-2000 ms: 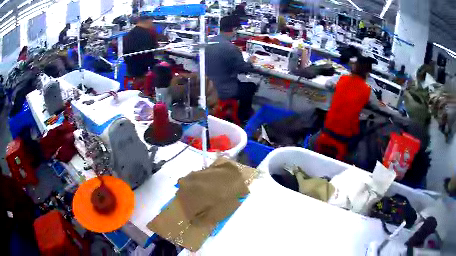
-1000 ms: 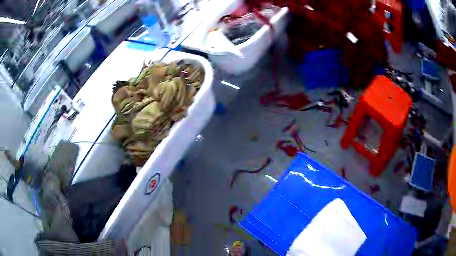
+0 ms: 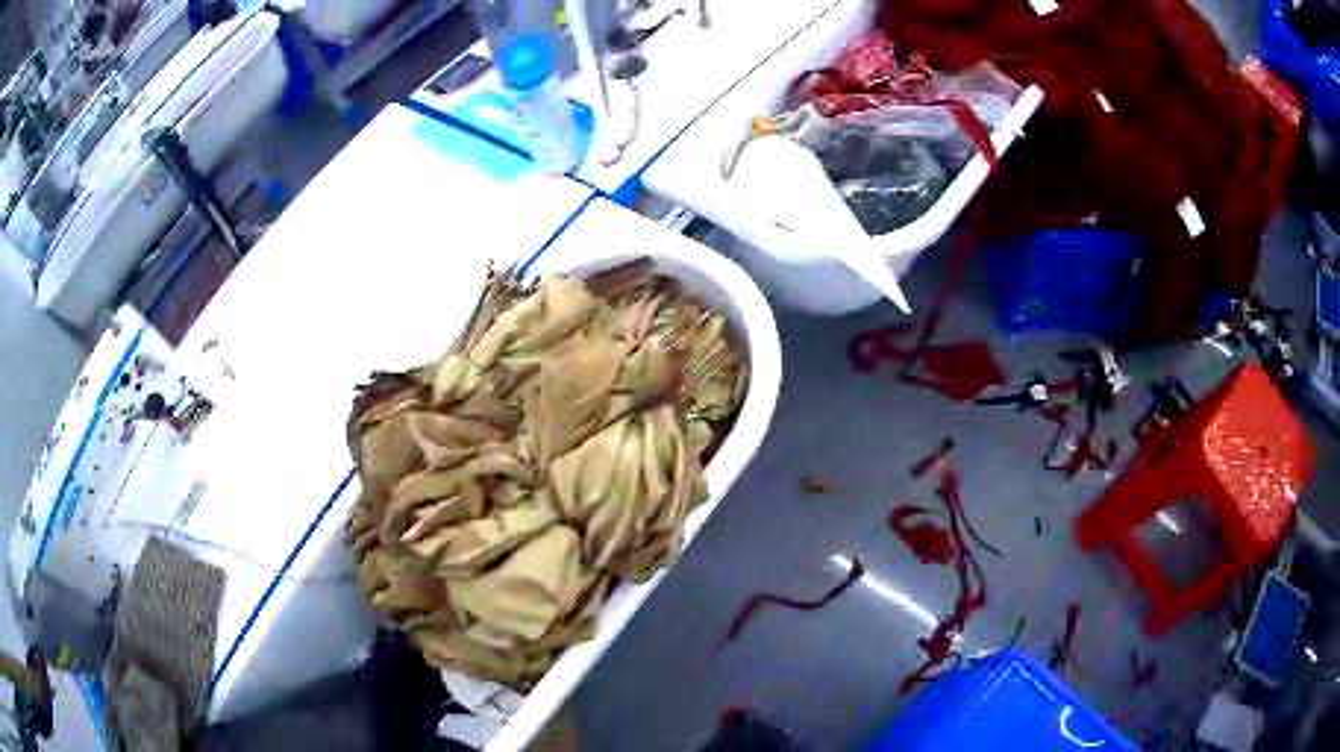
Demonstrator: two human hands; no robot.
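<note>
A crumpled heap of khaki-brown cut pieces (image 3: 544, 470) fills a white tub (image 3: 760, 331) beside the white machine table (image 3: 294, 323). The heap rises above the tub's rim, and some darker edges show along its sides. Black cloth and some white material lie below the heap at the tub's near end. Neither of my hands is in the picture.
A second white tub (image 3: 963, 199) holds plastic and red scraps. Behind it lies a large dark red garment pile (image 3: 1102, 118) with white tags. A red stool (image 3: 1249, 463), a blue crate (image 3: 1014, 713) and red scraps are on the floor. A blue-capped bottle (image 3: 537, 96) stands on the table.
The view has swung from the workstations to the tub and floor. Since one second ago, the brown heap appears larger and further right, and less of the blue crate shows.
</note>
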